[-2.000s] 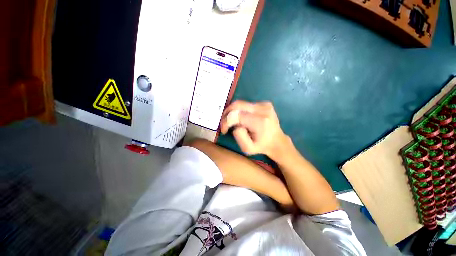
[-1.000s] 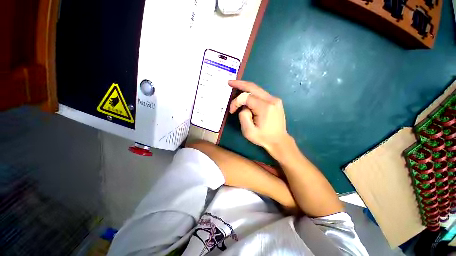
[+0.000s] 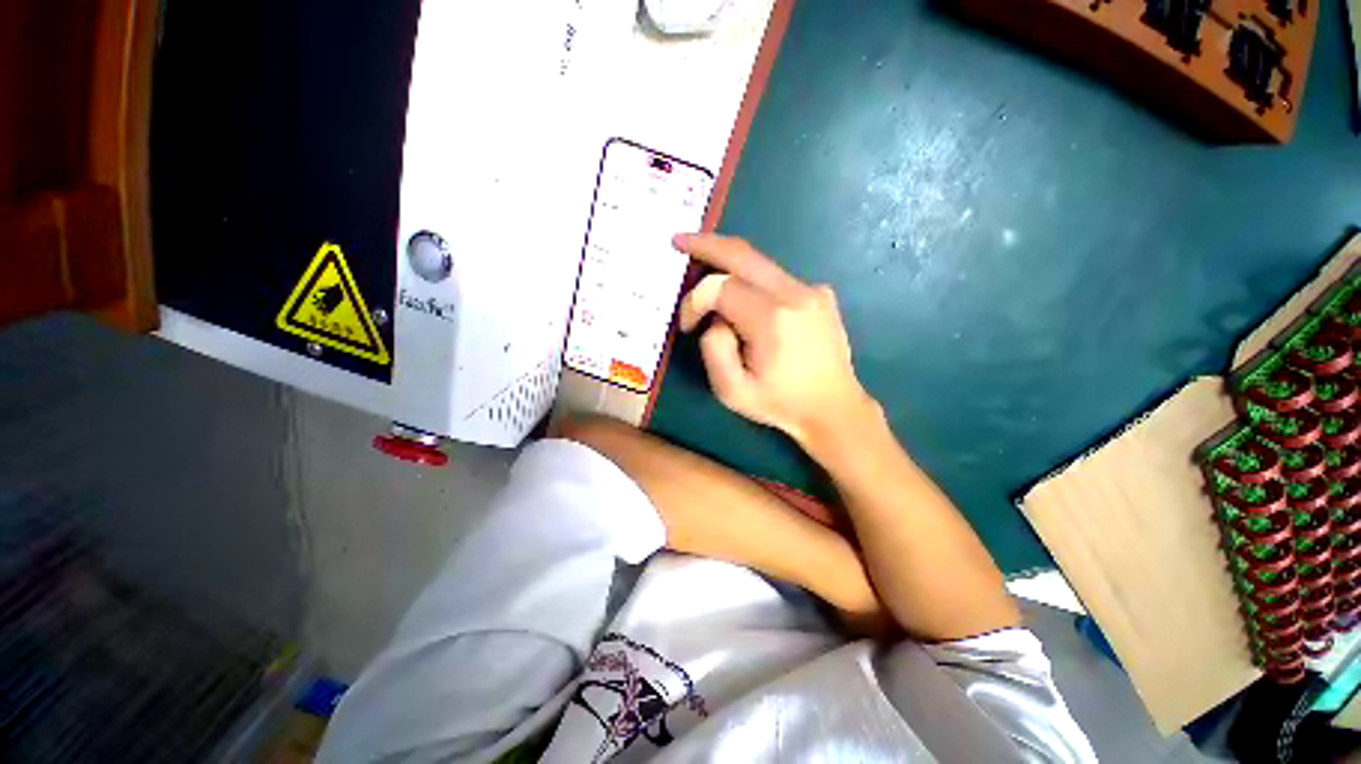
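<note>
A smartphone lies flat on the pale ledge beside the white machine, its bright screen showing an orange patch near the lower end. My right hand is over the phone's right edge, index finger stretched out with its tip at the upper right part of the screen. The other fingers are bent and hold nothing. Whether the fingertip touches the glass cannot be told. My left forearm crosses under my right arm; my left hand is hidden.
The white machine has a round silver button, a yellow warning triangle and a red knob. An orange-brown fixture lies at the upper right of the green mat. Assemblies with red loops stand on cardboard at right.
My right index finger has stretched out from a more curled pose and moved up over the phone screen. The screen's blue bar is gone and an orange patch shows.
</note>
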